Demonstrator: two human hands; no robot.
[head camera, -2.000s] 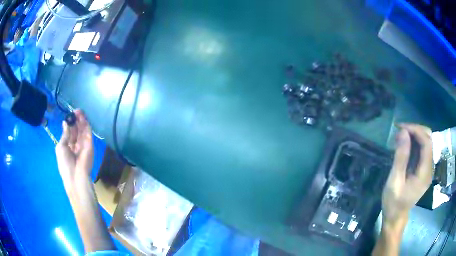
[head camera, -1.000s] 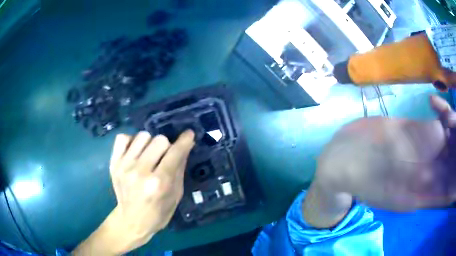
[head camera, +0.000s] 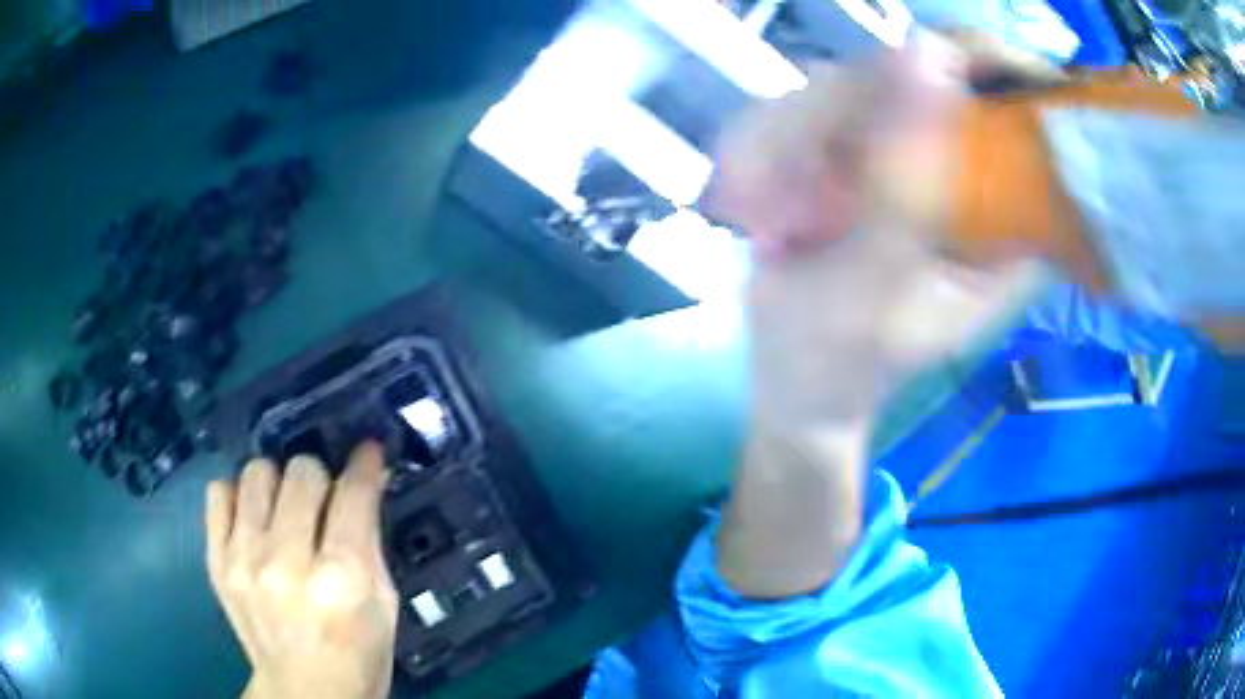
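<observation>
The black plastic housing (head camera: 471, 533) lies in a dark fixture (head camera: 539, 471) on the green mat, with small white squares on it. My left hand (head camera: 311, 567) is on its left side, one fingertip reaching inside; whether a small part is under that fingertip is hidden. My right hand (head camera: 853, 205), blurred, is closed around the orange electric screwdriver (head camera: 1017, 178). It is over the right side of the white screw feeder (head camera: 560, 130). The screwdriver's tip is hidden behind the hand. A pile of small black ring parts (head camera: 184, 314) lies left of the housing.
The feeder's pickup mechanism (head camera: 601, 225) faces the housing. A dark cable (head camera: 1092, 498) crosses a blue area at the right. Two loose black parts (head camera: 239, 133) lie beyond the pile. A metal frame piece (head camera: 1085, 382) is at the right.
The view has swung right from the left bench end. My left hand has come onto the housing. My right hand has left the housing's right side and taken hold of the screwdriver.
</observation>
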